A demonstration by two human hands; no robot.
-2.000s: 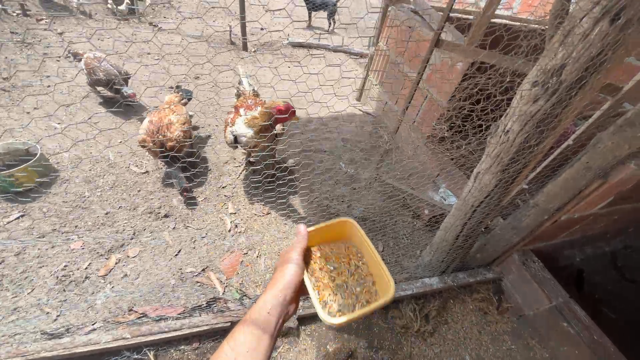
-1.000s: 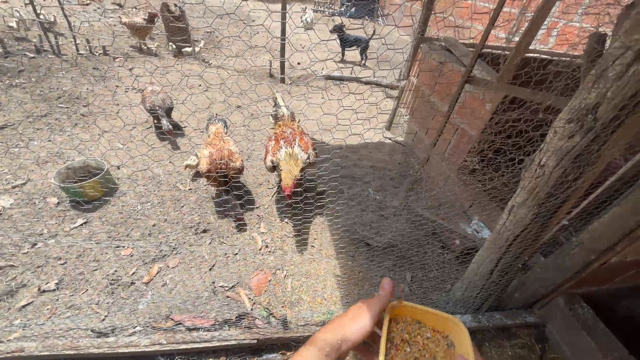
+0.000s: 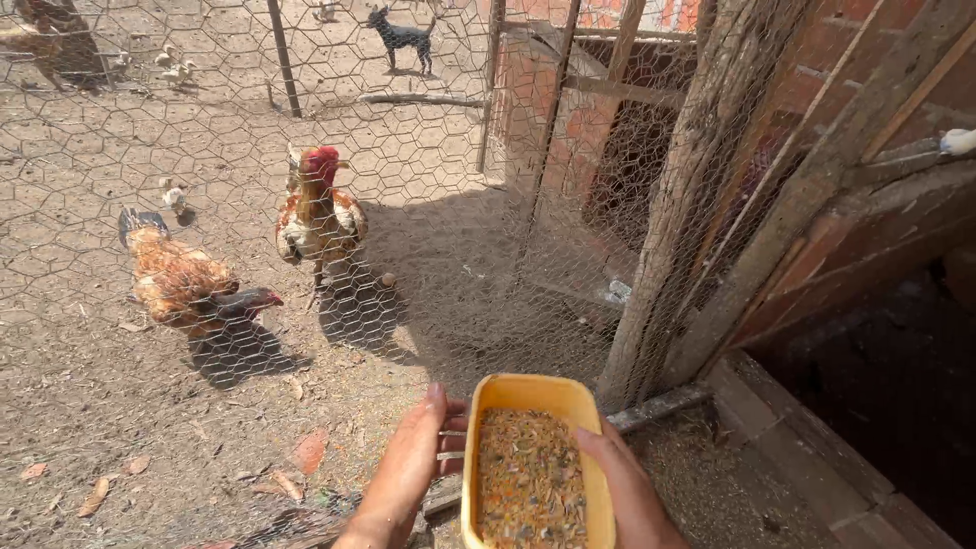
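A yellow plastic tub (image 3: 602, 488) of mixed grain feed (image 3: 530, 476) is at the bottom centre. My right hand (image 3: 629, 484) grips its right side, thumb over the rim. At the tub's left side is my left hand (image 3: 415, 450), its thumb up and fingers reaching toward the wall; whether they bear on it is unclear. Beyond the hexagonal wire mesh (image 3: 457, 290), a rooster (image 3: 320, 210) with a red head stands upright. To its left an orange-brown hen (image 3: 179, 282) lowers its dark head toward the ground.
A rough wooden post (image 3: 679, 198) and leaning poles hold the mesh on the right, beside a brick wall (image 3: 907, 61). A brick ledge (image 3: 801, 450) borders a dark space. Farther back are a small black dog (image 3: 400, 38), chicks (image 3: 175, 70) and a fallen stick (image 3: 419, 99).
My right hand has come into view on the tub, and my left hand is now at its left side. The rooster has raised its head. The view has moved closer to the mesh.
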